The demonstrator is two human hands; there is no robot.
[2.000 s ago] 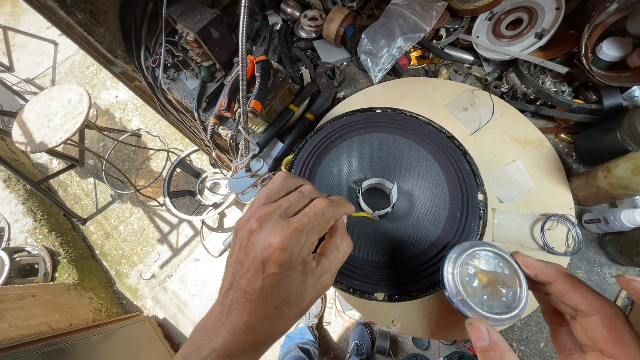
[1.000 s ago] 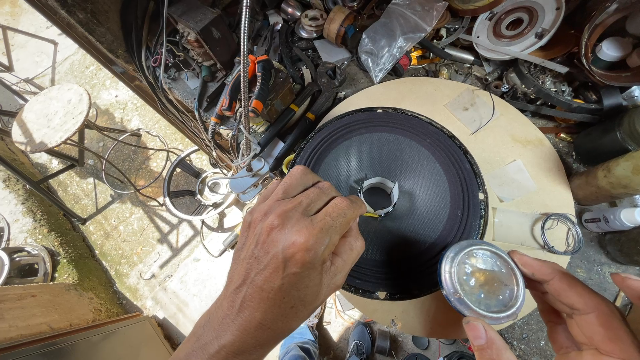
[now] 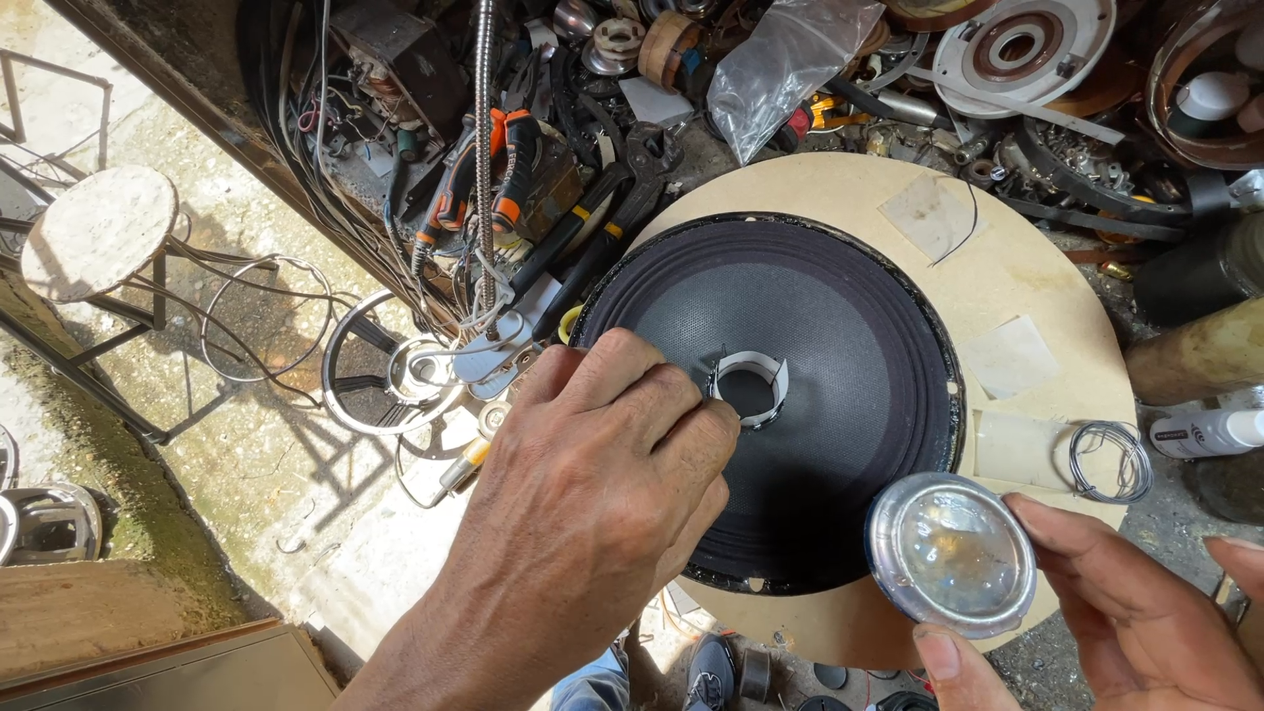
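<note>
A black loudspeaker cone (image 3: 839,296) lies on a round tan board (image 3: 1047,267). Around its central opening stands a pale collar (image 3: 750,361) with wire ends beside it. Over the cone's left part is my left hand (image 3: 612,464), its fingers bunched at the collar's left side; the fingertips are hidden, so whatever they pinch cannot be seen. My right hand (image 3: 1116,592) holds a round shallow metal tin or lid (image 3: 951,553) by its edge, between thumb and fingers, with glossy clear to amber matter in it. The tin is over the cone's lower right edge.
A coil of thin wire (image 3: 1110,461) rests on the board's right edge, near a white bottle (image 3: 1205,433). Behind are orange-handled pliers (image 3: 513,168), a clear plastic bag (image 3: 780,74) and a white speaker part (image 3: 1022,49). A flexible metal conduit (image 3: 484,148) hangs at left.
My left hand has shifted slightly at the collar. The yellow thing seen at its fingertips in the earlier frames is now out of sight. My right hand still holds the tin.
</note>
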